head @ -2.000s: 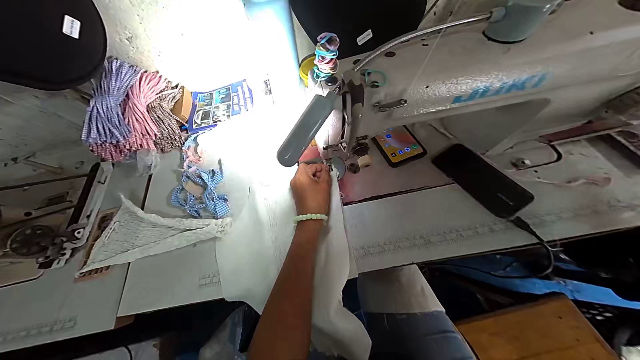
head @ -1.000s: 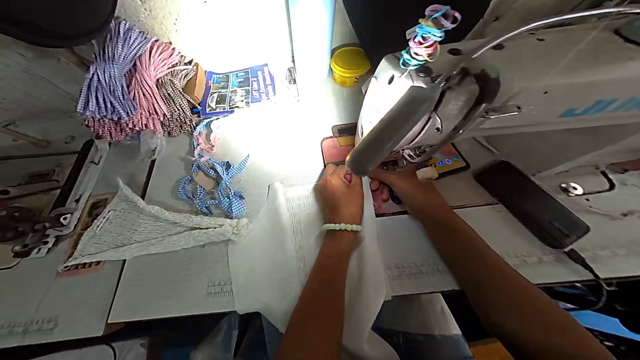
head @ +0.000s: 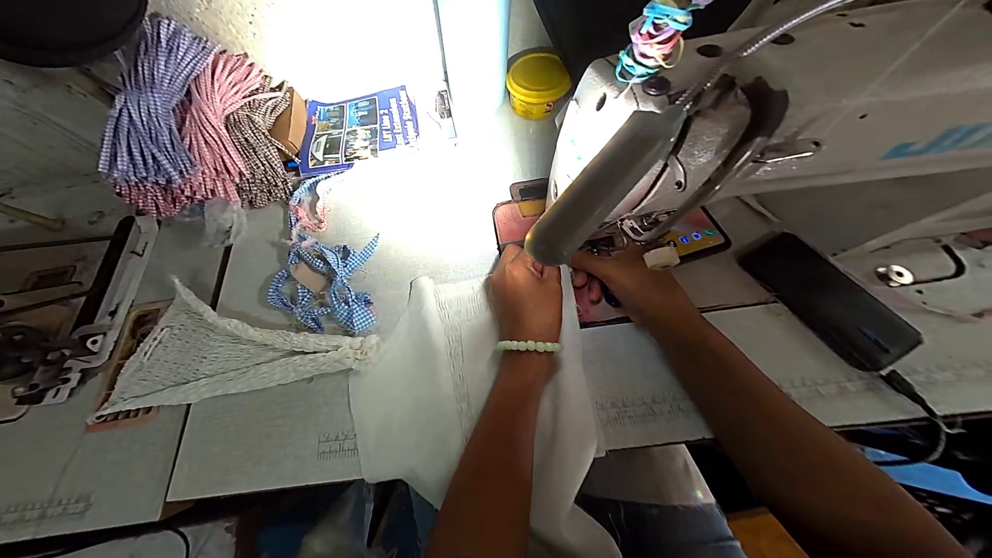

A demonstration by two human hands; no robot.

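White fabric (head: 418, 387) with rows of gathered stitching lies over the front of the sewing table and hangs past its edge. On its upper right part rests my left hand (head: 531, 291), fingers bent, a pale beaded bracelet at the wrist. Close to its right, beside the fabric's edge, my right hand (head: 624, 279) has curled fingers around a small dark object that I cannot identify. Both hands are below the head of an industrial sewing machine (head: 775, 132). A grey lamp (head: 593, 194) covers some fingertips and the needle area.
Left lie gathered white cloth (head: 225, 360), blue checked strips (head: 341, 287) and bundles of checked strips (head: 155, 101). A yellow tub (head: 539, 84) stands behind the machine head. A lit phone (head: 697, 236) is under the machine arm; a dark phone (head: 829, 298) with a cable lies right.
My right hand, out of view two seconds ago, has come in from the right to the needle area. My left hand remains on the white fabric. The view has shifted.
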